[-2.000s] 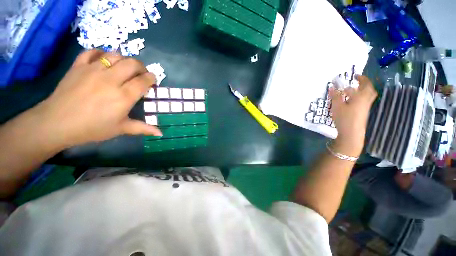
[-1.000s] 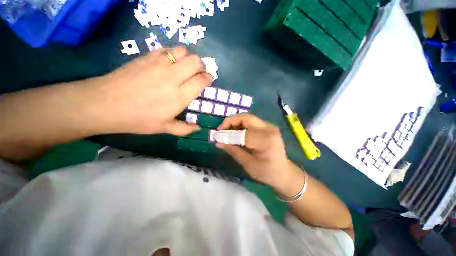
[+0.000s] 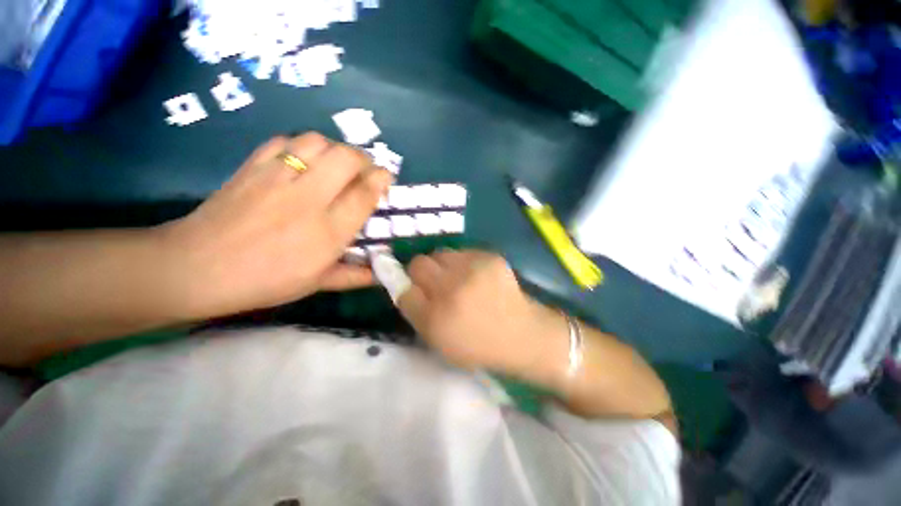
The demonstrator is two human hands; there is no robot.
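Note:
The green circuit board panel lies under both hands, mostly hidden. Two rows of small square parts (image 3: 425, 223) with white faces and dark edges show on it. My left hand (image 3: 291, 222) lies over the panel's left side, fingertips at the rows' left end and thumb low along the panel; whether it grips the panel is hidden. My right hand (image 3: 464, 301) is at the panel's lower edge. Its finger with a white sleeve (image 3: 391, 275) touches the panel just below the second row, beside my left thumb. Whether a part is under that fingertip cannot be seen.
A yellow utility knife (image 3: 561, 244) lies right of the panel. A white sheet (image 3: 692, 158) with rows of dark-edged squares is further right. Green panels (image 3: 583, 44) are stacked beyond. White die-cut pieces (image 3: 262, 30) and a blue bin (image 3: 84, 64) are upper left. Stacked trays (image 3: 830, 287) stand far right.
My right hand first came from the square parts on the white sheet to the panel. Its sleeved finger has since moved left and up to the left thumb. The view has shifted.

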